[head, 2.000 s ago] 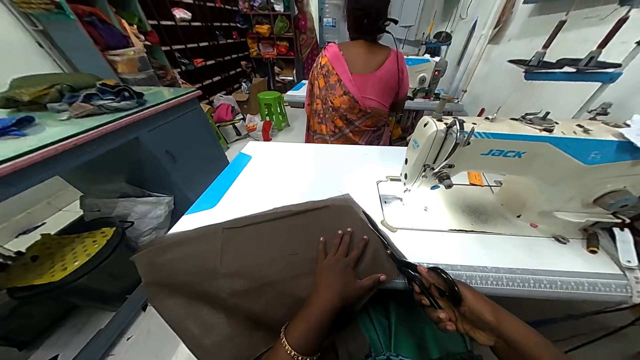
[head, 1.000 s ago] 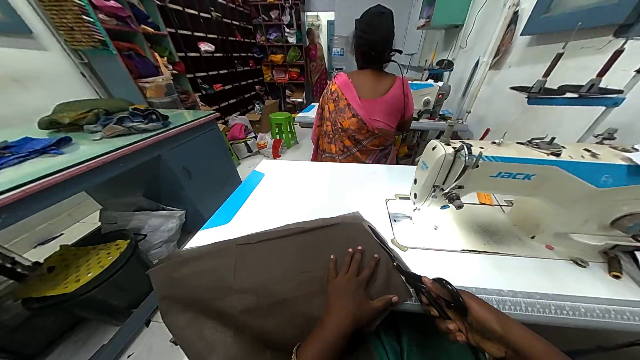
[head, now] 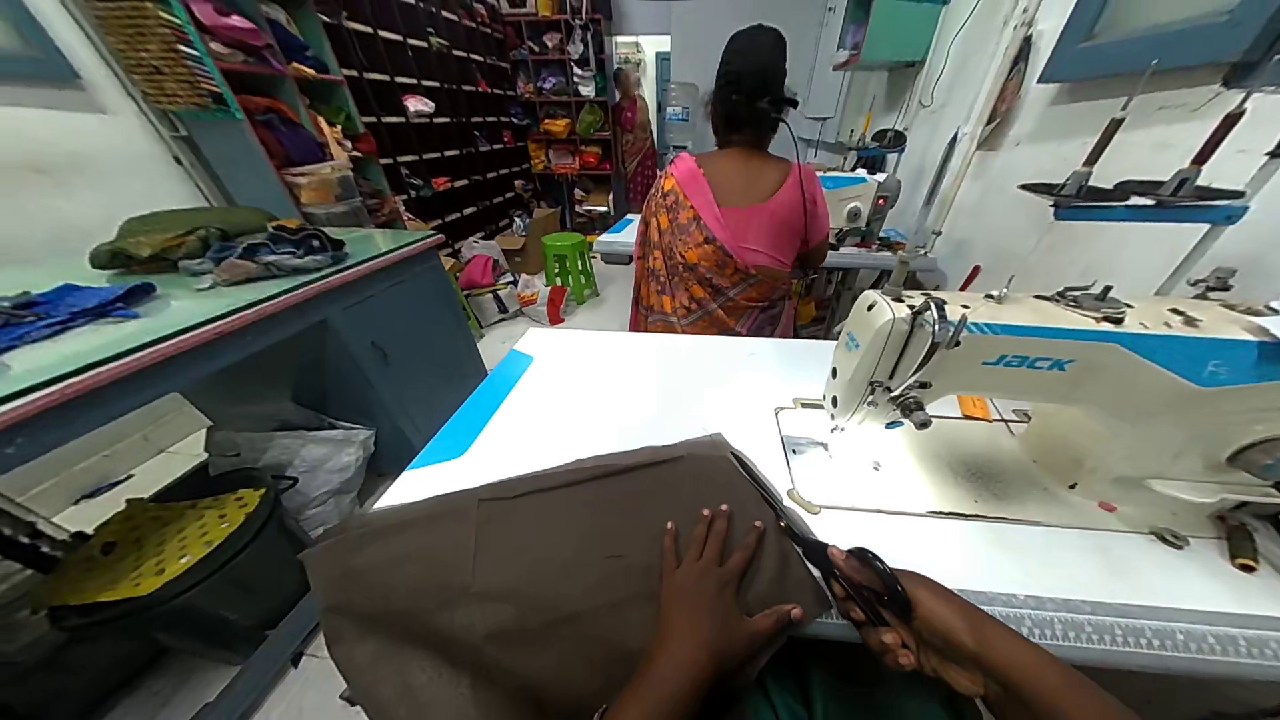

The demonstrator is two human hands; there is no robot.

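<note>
A piece of dark brown cloth (head: 560,550) lies over the front of the white sewing table (head: 640,390) and hangs down past its near edge. My left hand (head: 712,590) rests on the cloth, palm down with the fingers spread. To its right, my right hand (head: 890,620) grips the black handles of a pair of fabric scissors (head: 815,550). The blades point up and left along the cloth's right edge; whether they are apart is hard to tell. A white and blue Jack sewing machine (head: 1050,400) stands on the table beyond my right hand.
A ruler strip (head: 1130,625) runs along the table's front edge. At the left are a black tub (head: 220,590) with yellow perforated cloth and a glass-topped counter (head: 400,245) bearing folded cloths. A person (head: 740,220) sits ahead, back turned, near another sewing machine (head: 855,205). A green stool (head: 570,265) stands beyond.
The view has tilted up a little. My left hand stays flat on the cloth, and my right hand still holds the scissors at the cloth's right edge.
</note>
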